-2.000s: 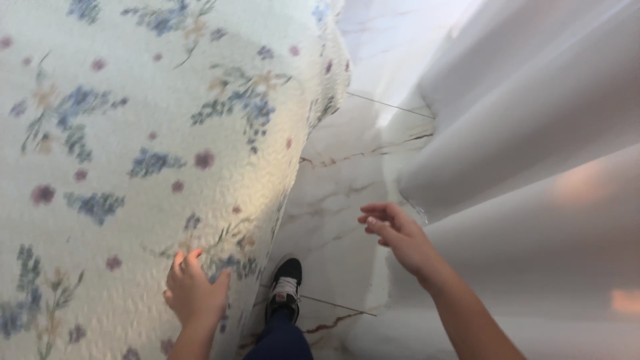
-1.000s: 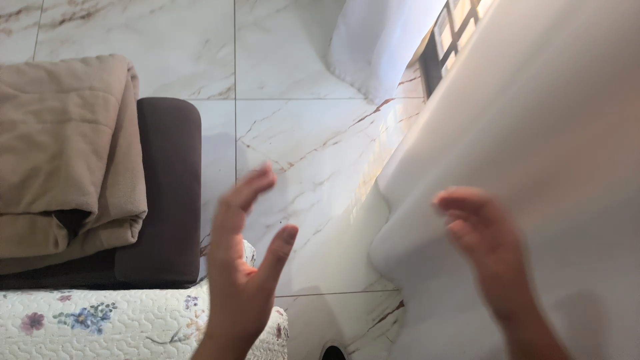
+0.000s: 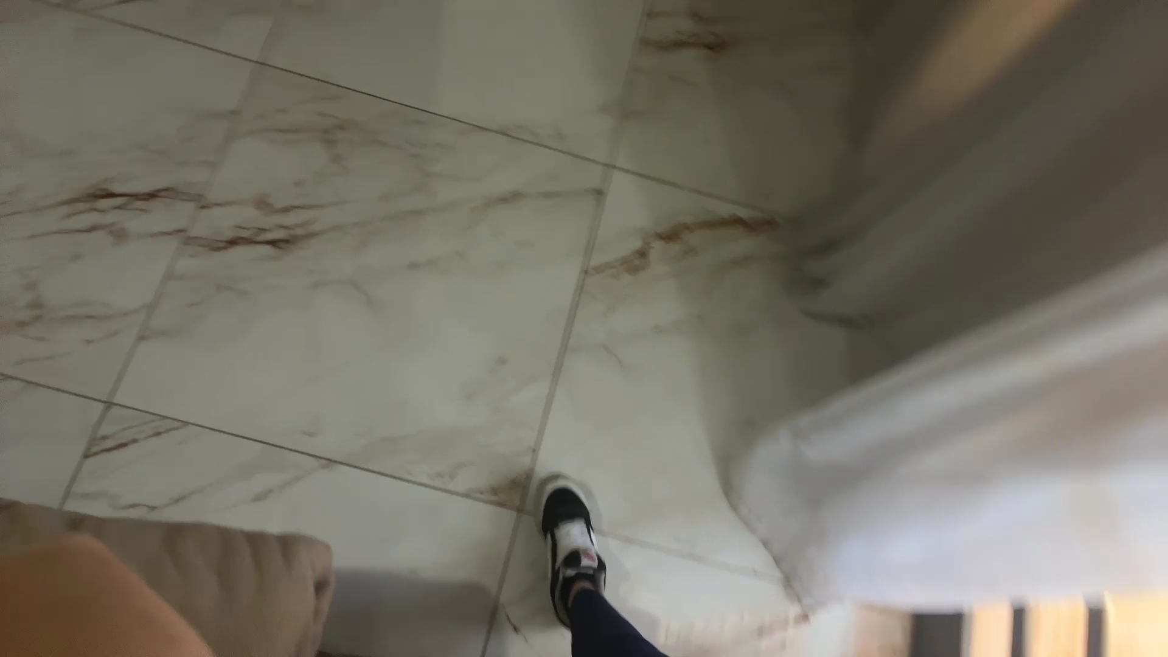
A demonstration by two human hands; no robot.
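Note:
Neither of my hands shows clearly in the head view. At the bottom left corner a blurred bare patch of skin (image 3: 91, 602), perhaps part of my left arm, lies in front of a beige folded fabric (image 3: 246, 579). My right hand is out of the frame. Near the bottom middle, a foot in a black and white sneaker (image 3: 573, 547) and a dark trouser leg stands on the marble-look tiled floor (image 3: 365, 365).
A long white curtain (image 3: 958, 438) hangs down the right side and reaches the floor. Below it, at the bottom right, a strip of light and dark bars (image 3: 1040, 630) shows.
Both hands, seen over the bed cover and then over the floor, have left the view. The view has moved off the floral bed cover to the floor.

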